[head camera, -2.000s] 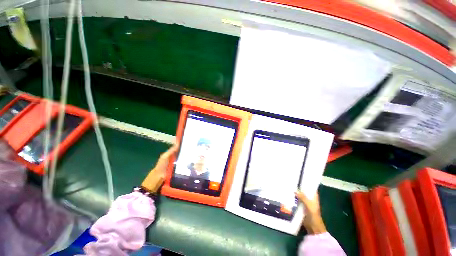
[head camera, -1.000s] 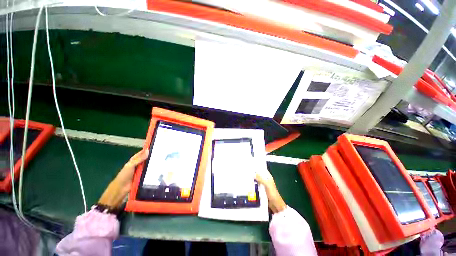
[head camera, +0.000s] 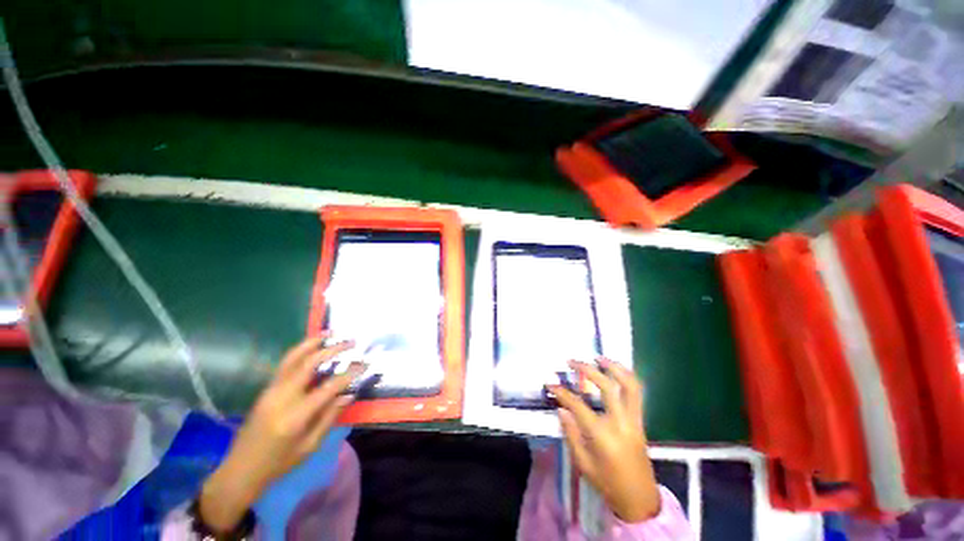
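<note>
A tablet (head camera: 386, 301) with a bright white screen lies in a red foam tray (head camera: 452, 317) on the green bench. My left hand (head camera: 285, 417) is over its lower left part, fingers spread on or just above the screen. A second tablet (head camera: 544, 317) with a white screen lies in a white foam tray (head camera: 615, 306) just to the right. My right hand (head camera: 608, 428) is over its lower right part, fingers apart, at the screen's bottom edge. Whether the fingertips touch the screens is hard to tell.
Red and white trays (head camera: 803, 359) lean in a stack at right. A red tray with a dark tablet (head camera: 661, 155) sits behind. Another red tray (head camera: 63, 227) and a white cord (head camera: 137, 280) are at left. A white tray with dark tablets (head camera: 727, 497) is below the bench edge.
Both trays, held by their sides before, now lie flat on the bench. My hands have let go and moved over the lower screens. The camera looks further down.
</note>
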